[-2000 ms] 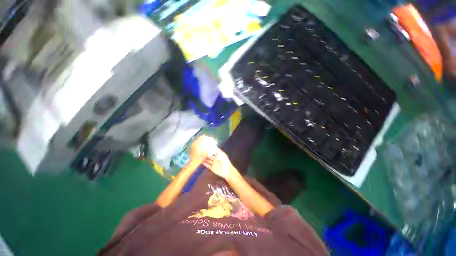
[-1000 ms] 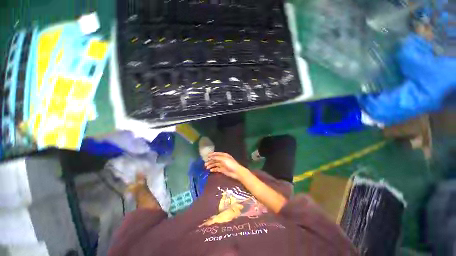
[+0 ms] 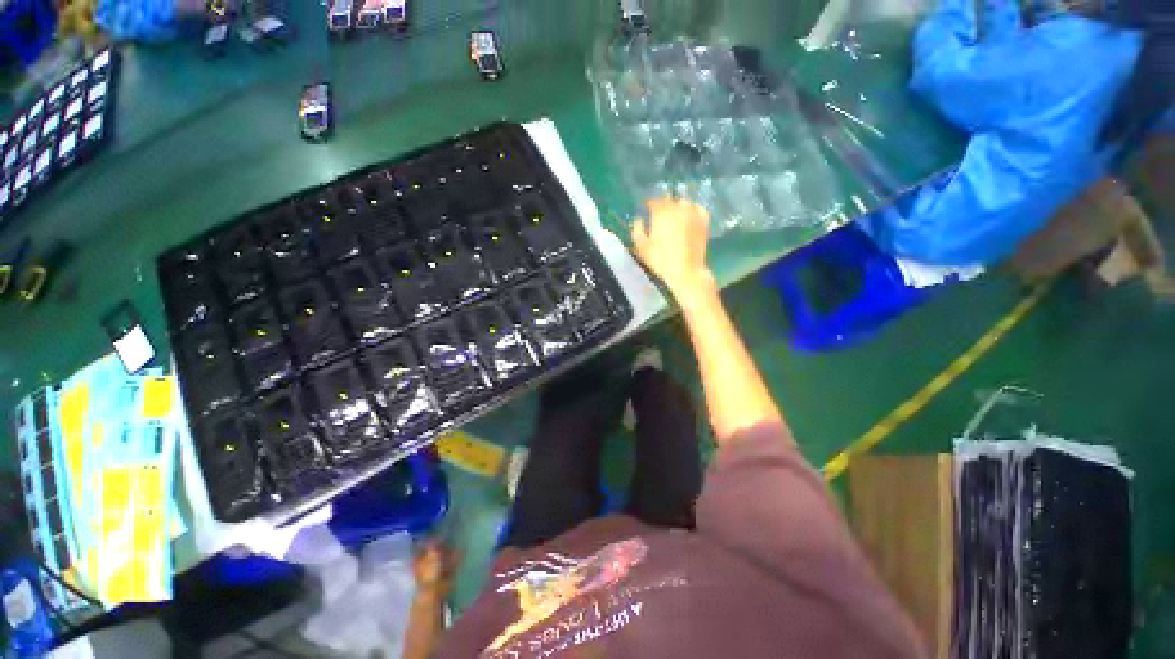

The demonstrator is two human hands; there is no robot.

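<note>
A large shiny black tray lies at a slant on a white sheet, with dark rectangles and small yellow dots in its pockets. A clear ribbed tray lies to its right. My right hand is over the bench between the two trays, at the clear tray's near left edge. Its fingertips overlap that edge, and I cannot tell if they grip it. My left hand is low beside my body, small and dim, near crumpled whitish plastic. I cannot tell if it holds anything.
Small phones stand out on the far bench. Yellow and pale-blue sticker sheets lie left. A person's blue sleeve is at upper right. A blue stool or crate and stacked dark trays are below the bench.
The view has turned towards the bench, bringing the clear tray and far phones into sight. My right hand has gone from in front of my body out to the clear tray. My left hand stays low.
</note>
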